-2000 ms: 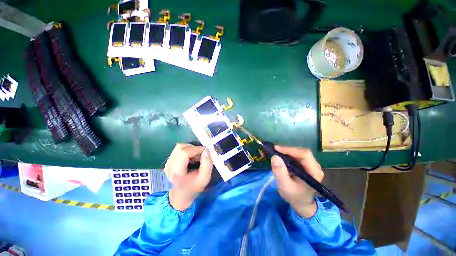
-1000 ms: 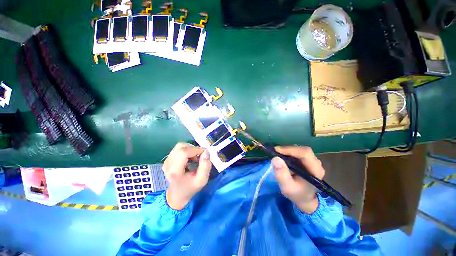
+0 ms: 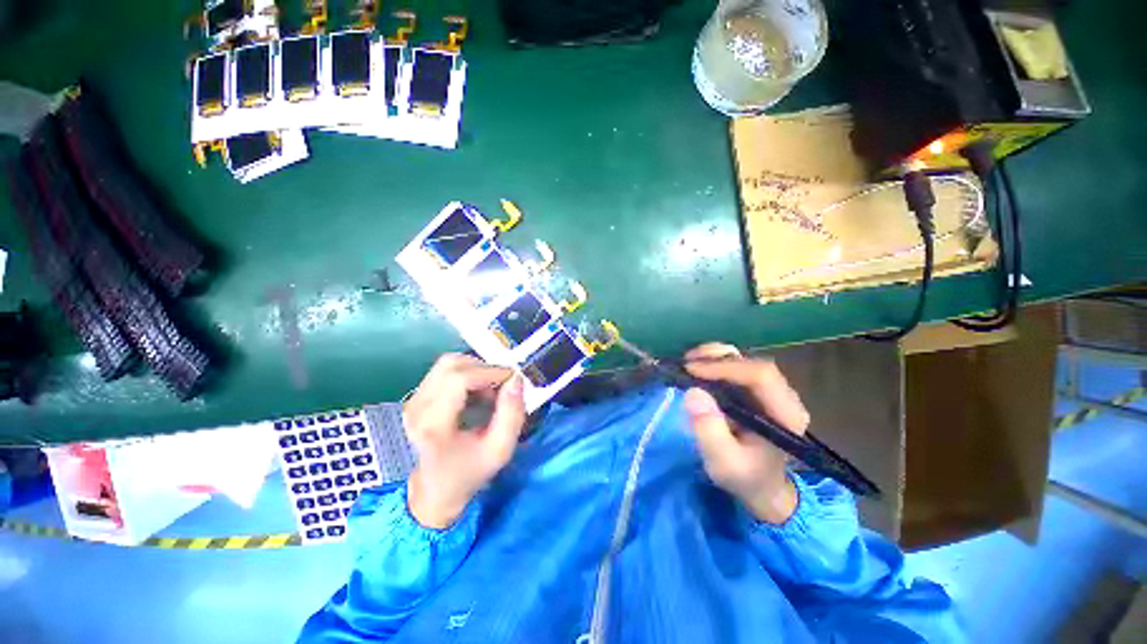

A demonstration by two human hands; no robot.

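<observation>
A white carrier strip [image 3: 421, 268] lies slanted on the green mat in front of me, with several dark LCD modules [image 3: 552, 359] on it. Orange-gold flex tails [image 3: 603, 337] stick out along its right edge. My left hand [image 3: 463, 425] is at the strip's lower left edge, thumb and finger close together; whether it holds thin wire I cannot tell. My right hand [image 3: 745, 428] holds a black soldering iron [image 3: 790, 440] like a pen. The iron's tip is at or close to the lowest flex tail; contact is unclear.
More strips with modules [image 3: 330, 116] lie upper left. Dark ribbed bundles [image 3: 107, 252] are at the left. A tape roll [image 3: 759, 53], a tan board [image 3: 805, 214] and a black soldering station [image 3: 943, 76] with a lit lamp are at the right. The bench edge runs below.
The iron's tip has moved down the strip from an upper flex tail to the lowest one. The whole view has shifted, so the bench things sit further left and higher. A lamp now shows lit.
</observation>
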